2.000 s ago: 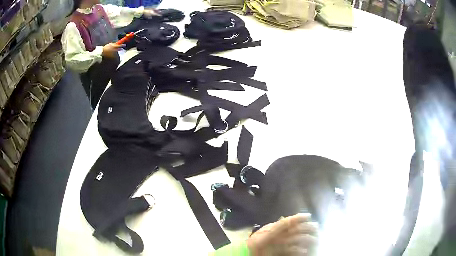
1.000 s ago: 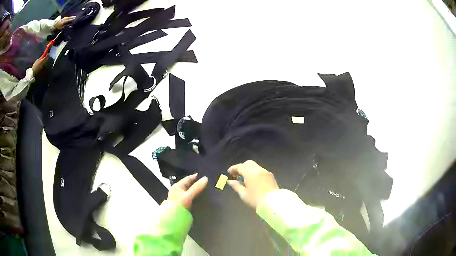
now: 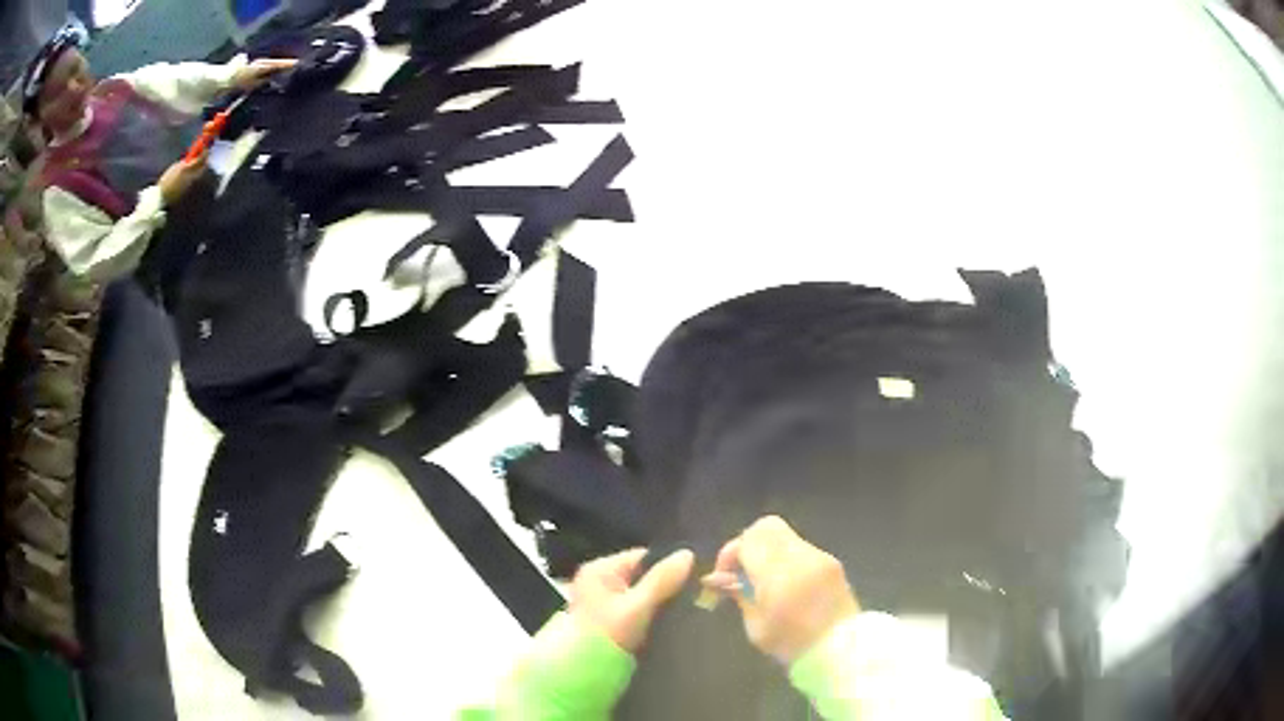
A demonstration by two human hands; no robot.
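Note:
A stack of black bags (image 3: 831, 451) lies in front of me, with a yellow tag (image 3: 896, 387) on its upper part. My left hand (image 3: 631, 597) is at the stack's near left edge, thumb and fingers pinching black fabric. My right hand (image 3: 791, 585) is just right of it. Its closed fingertips hold a small bluish thing (image 3: 745, 586), too small to name. A second small yellow tag (image 3: 707, 597) shows between the hands, at the right fingertips. Wrapped teal rings (image 3: 606, 400) stick out at the stack's left side.
More black bags (image 3: 254, 521) with loose straps (image 3: 479, 535) lie to the left and far left on the white table (image 3: 845, 141). A person (image 3: 120, 155) across the table holds an orange-handled tool (image 3: 207, 137). Racks of brown goods (image 3: 49, 451) stand at the left edge.
The view has shifted, so the bags sit lower and further right. My hands have come closer together at the near yellow tag, which is now mostly covered. My left thumb and fingers have closed.

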